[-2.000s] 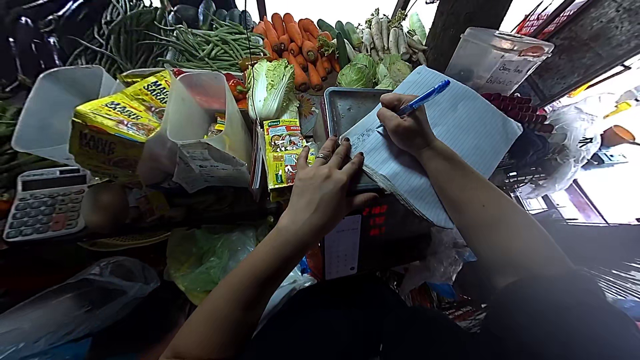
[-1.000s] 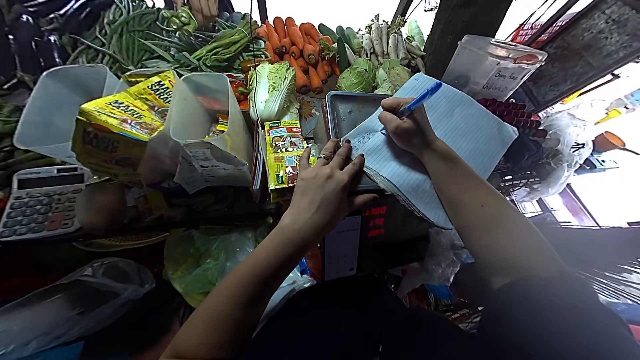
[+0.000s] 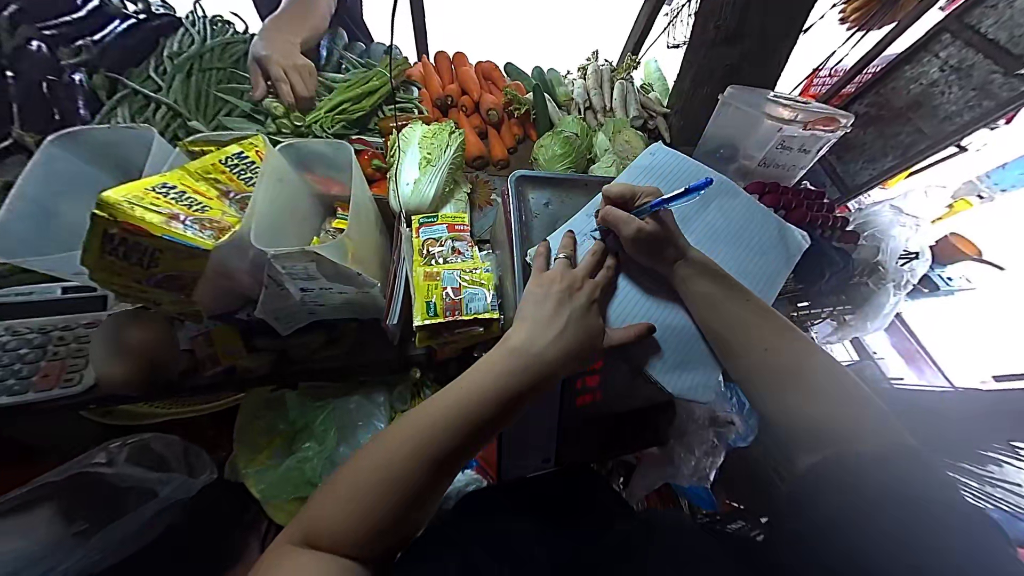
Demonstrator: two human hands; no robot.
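My right hand (image 3: 644, 232) is closed around a blue ballpoint pen (image 3: 676, 197), its tip down at the left part of a lined paper notebook (image 3: 720, 240). The notebook lies at a slant over the metal tray of a digital weighing scale (image 3: 552, 192), whose red digits glow below. Spread flat, my left hand (image 3: 568, 308) rests on the notebook's lower left edge, holding nothing; it wears a ring. Just left of it are yellow Knorr seasoning packets (image 3: 452, 276). A napa cabbage (image 3: 426, 166) lies behind the packets.
Carrots (image 3: 472, 104), radishes (image 3: 612, 92) and round cabbages (image 3: 564, 146) are piled behind. Another person's hand (image 3: 284, 72) touches green vegetables at the upper left. Plastic bins (image 3: 324, 200), a yellow Maggi box (image 3: 180, 208) and a calculator (image 3: 48, 344) stand left. A lidded plastic tub (image 3: 768, 136) is at the right.
The other person's hand has come further into view over the green vegetables at the upper left. My hands stay at the notebook, the pen still held in the right one.
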